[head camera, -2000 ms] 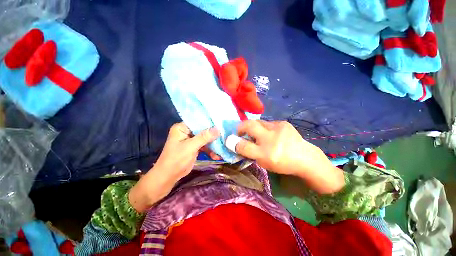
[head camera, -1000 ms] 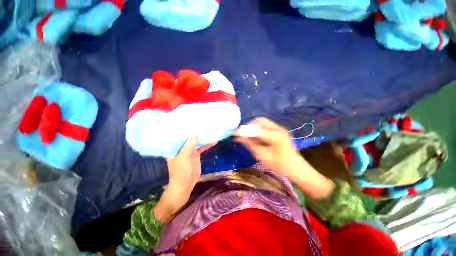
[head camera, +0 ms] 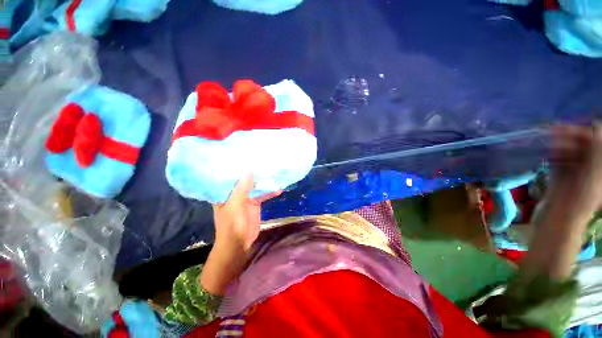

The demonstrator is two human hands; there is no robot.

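Note:
The light-blue plush gift box [head camera: 244,155] with a red band and bow is at the near table edge, its bow side up. My left hand [head camera: 241,214] grips its near edge, thumb on top. My right hand [head camera: 577,155] is far out at the right edge of the picture, blurred. A pale-blue sewing thread [head camera: 429,146] runs taut from the plush's right side to my right hand. The fingertips of my right hand are too blurred to show a needle.
Another plush gift box [head camera: 99,141] lies at left beside a crumpled clear plastic bag [head camera: 53,218]. More plush stands along the far edge [head camera: 584,30]. A carton [head camera: 455,214] with plush is at lower right, partly behind my right arm. Loose threads lie near the table edge.
The plush has turned from slanted to level, bow toward the far side. My right hand has left it and swung far right, drawing out the thread. My left hand keeps hold.

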